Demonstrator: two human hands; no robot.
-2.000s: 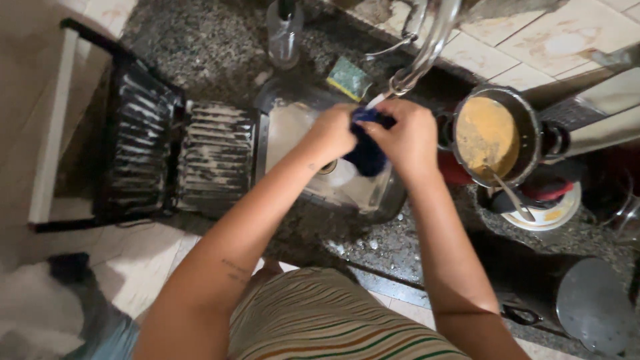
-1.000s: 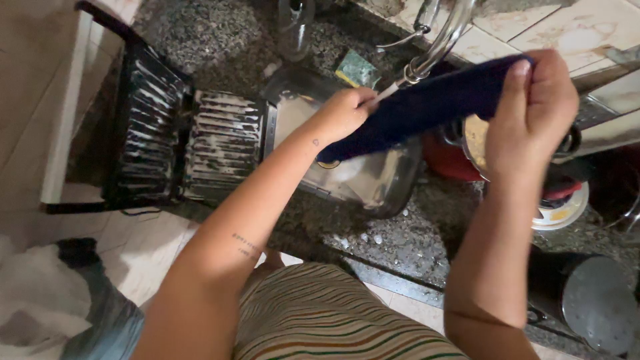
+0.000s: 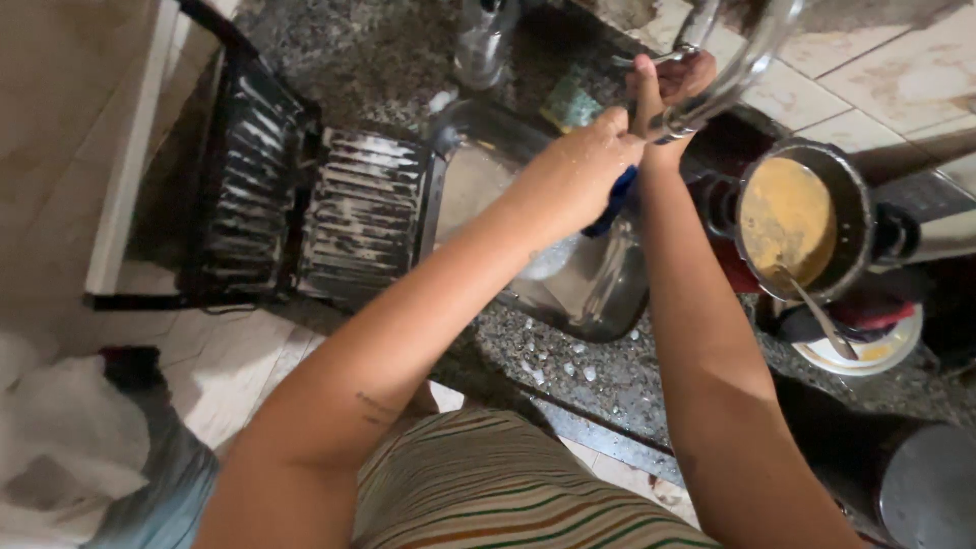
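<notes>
My left hand (image 3: 583,171) is closed on a dark blue cloth (image 3: 614,202), which hangs bunched below its fingers over the sink. At the metal faucet (image 3: 675,122), my right hand (image 3: 671,84) reaches up behind the spout, its fingers by the thin lever; whether they touch it is unclear. Beneath the hands lies a sink with a clear basin or dish (image 3: 610,305) in it, holding cloudy water and suds. An open grill with ridged black plates (image 3: 362,206), streaked with pale foam, rests at the left of the sink.
A green and yellow sponge (image 3: 572,103) lies behind the sink, near a clear bottle (image 3: 484,46). To the right stand a pot of orange-yellow food (image 3: 789,217) with a spoon (image 3: 820,316) in it, a plate (image 3: 858,354) and a dark pot (image 3: 926,488). Wet granite counter (image 3: 579,374) runs in front.
The blue cloth, stretched between both hands one second ago, now hangs bunched from my left hand. My right hand has let go of it and moved left to the faucet.
</notes>
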